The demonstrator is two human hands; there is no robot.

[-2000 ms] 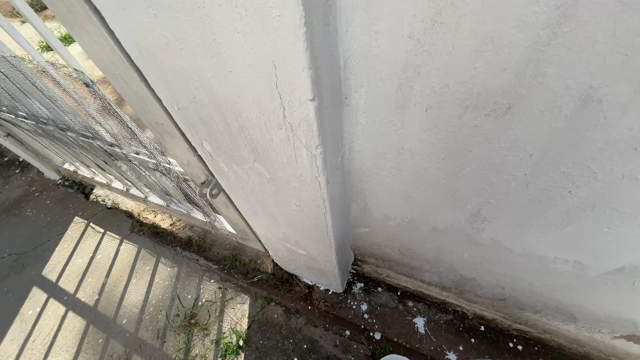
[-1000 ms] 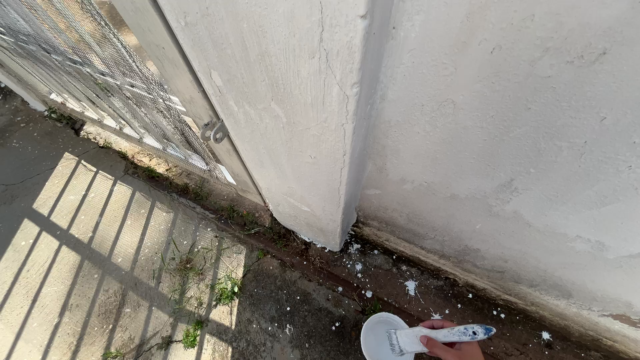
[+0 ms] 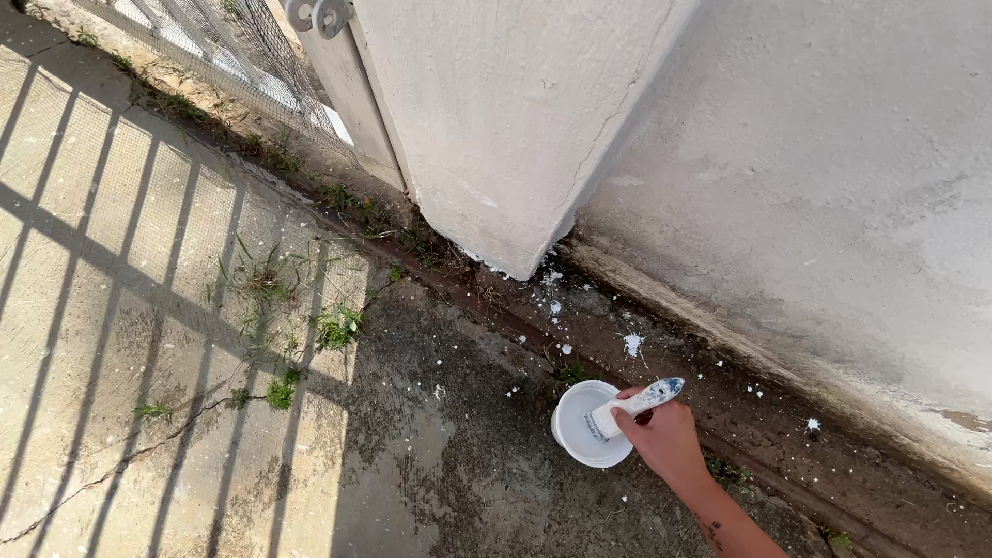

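Note:
My right hand [image 3: 665, 434] is closed around the handle of a paintbrush [image 3: 637, 401], whose white, worn handle has a blue tip. The bristle end points down and left into a white plastic bucket [image 3: 559, 434] of white paint, and the bristle tips are hidden in it. On the concrete ground the bucket stands just left of my hand, below the foot of a white masonry pillar [image 3: 535, 147]. My left hand is out of view.
A white wall [image 3: 806, 178] meets the pillar on the right. White paint spatters [image 3: 633, 345] mark the dirt strip along its base. At upper left is a metal gate with wire mesh [image 3: 232, 62]. Weeds [image 3: 337, 325] grow from cracks in the concrete, under barred shadows.
My right hand and the brush, absent two seconds ago, came in at the bottom edge a second ago and are now fully seen with the bucket. The view has tilted down.

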